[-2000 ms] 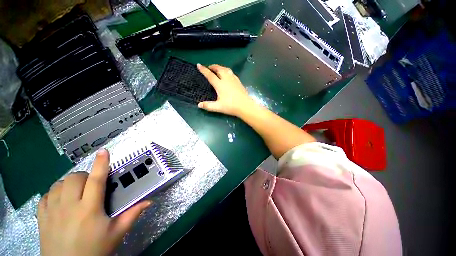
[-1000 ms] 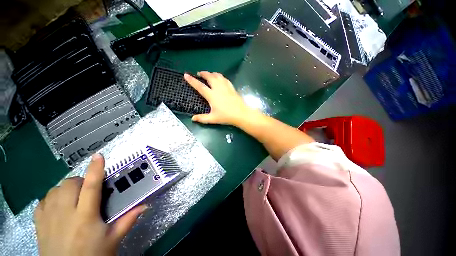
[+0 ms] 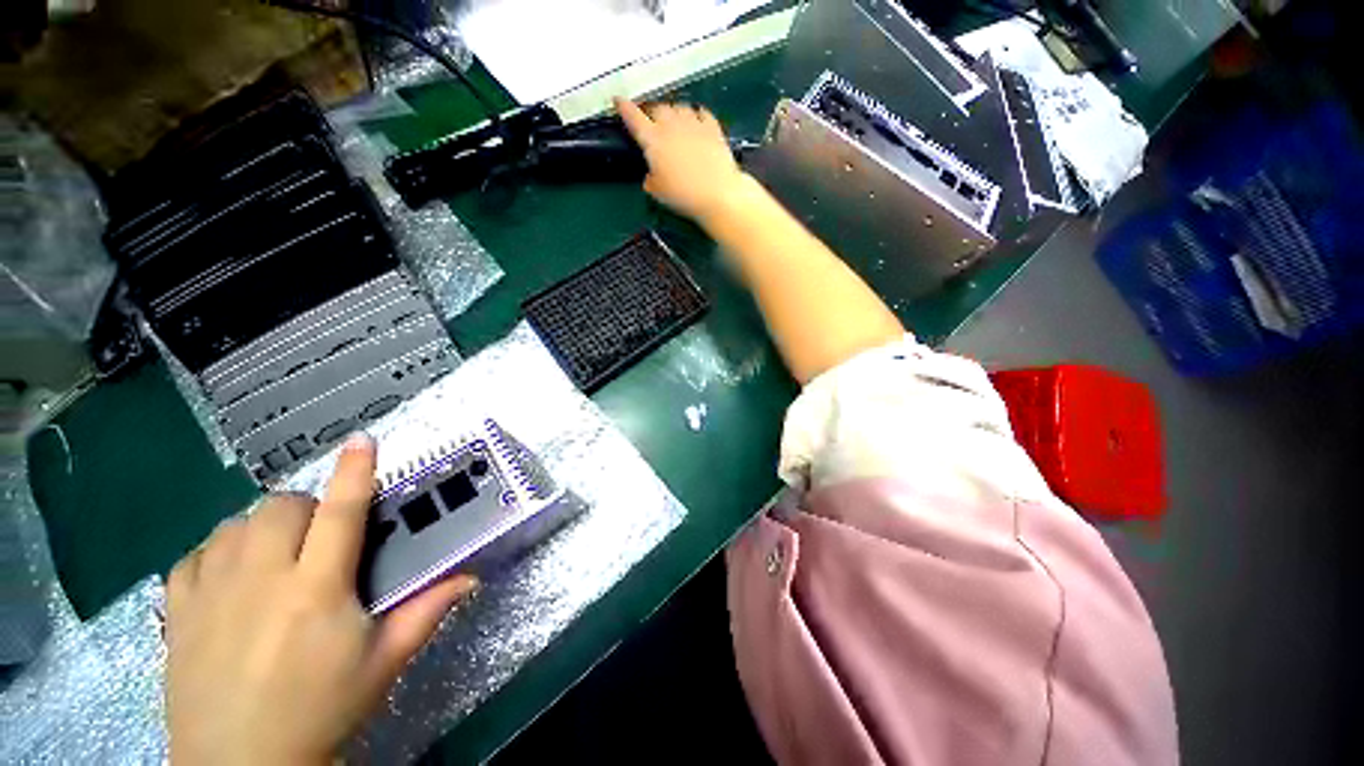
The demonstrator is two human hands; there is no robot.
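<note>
A silver-grey finned enclosure (image 3: 456,516), with its port face showing, rests on a bubble wrap sheet (image 3: 598,486) at the lower left. My left hand (image 3: 292,621) grips its left end between thumb and fingers. My right hand (image 3: 685,154) is at the upper middle, on or over the black electric screwdriver (image 3: 591,151); the palm hides part of the tool and I cannot tell how firmly it is held. The flat black gridded screw tray (image 3: 616,307) lies below my right hand, apart from it.
Overlapping black and grey panels (image 3: 262,255) lie at the left. A larger silver chassis (image 3: 875,195) stands at the bench's right. A red stool (image 3: 1085,442) and a blue crate (image 3: 1249,247) are beyond the bench edge. Small white bits (image 3: 696,418) lie on the green mat.
My right hand has moved off the screw tray, up to the screwdriver. The tray has shifted right and turned. My left hand still holds the enclosure.
</note>
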